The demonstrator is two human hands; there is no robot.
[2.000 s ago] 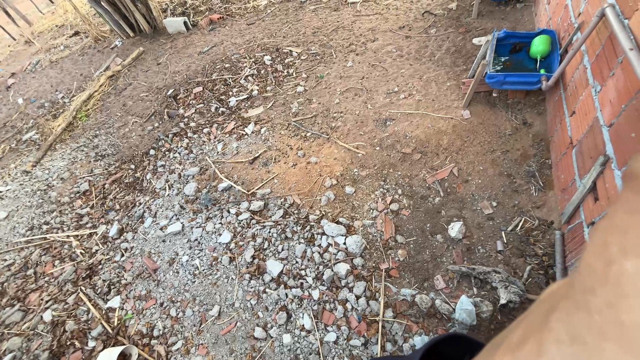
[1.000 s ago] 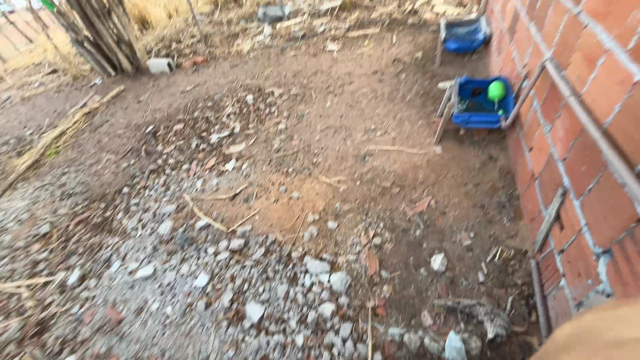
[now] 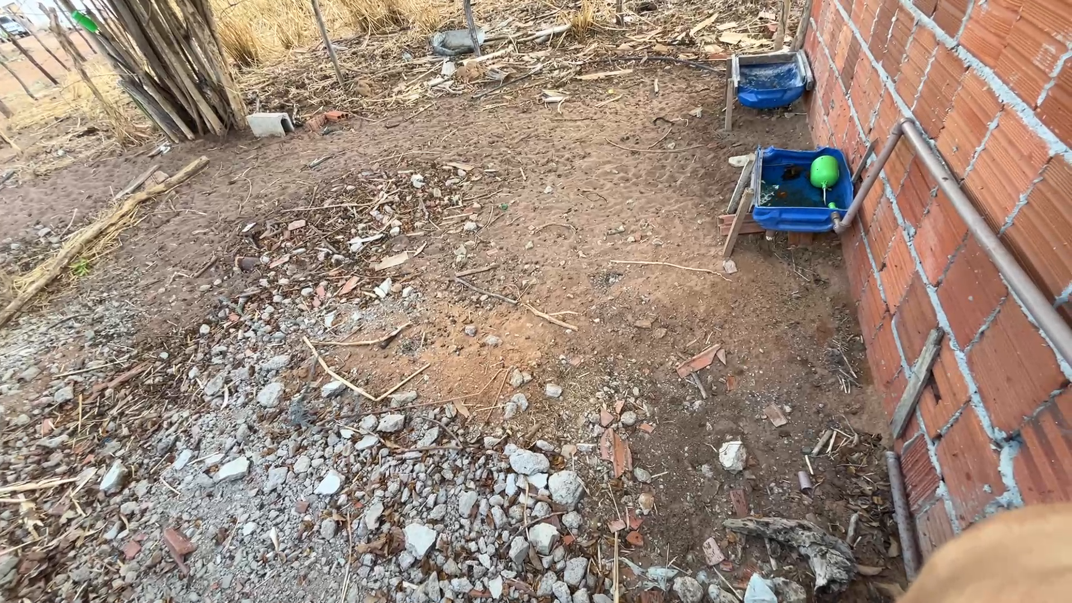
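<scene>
Neither of my hands can be made out. A blurred tan shape (image 3: 997,561) fills the lower right corner, too close to the camera to identify. Against the brick wall stands a blue plastic trough (image 3: 796,219) holding dark water, with a green float (image 3: 824,172) in it. A grey pipe (image 3: 980,226) runs along the wall and bends down to the trough's right corner. Farther back, a second blue trough (image 3: 770,96) sits in a wooden frame by the same wall.
Gray rubble (image 3: 435,502) covers the lower left ground. A gnarled piece of dry wood (image 3: 804,544) lies near the wall (image 3: 963,293). Thin sticks (image 3: 352,381) cross the dirt. At the upper left are a bundle of upright poles (image 3: 180,67), a pale block (image 3: 270,125) and a long log (image 3: 100,226).
The view has tilted up, bringing the second blue trough and more of the wall into sight. The tan shape takes up less of the lower right than two seconds ago.
</scene>
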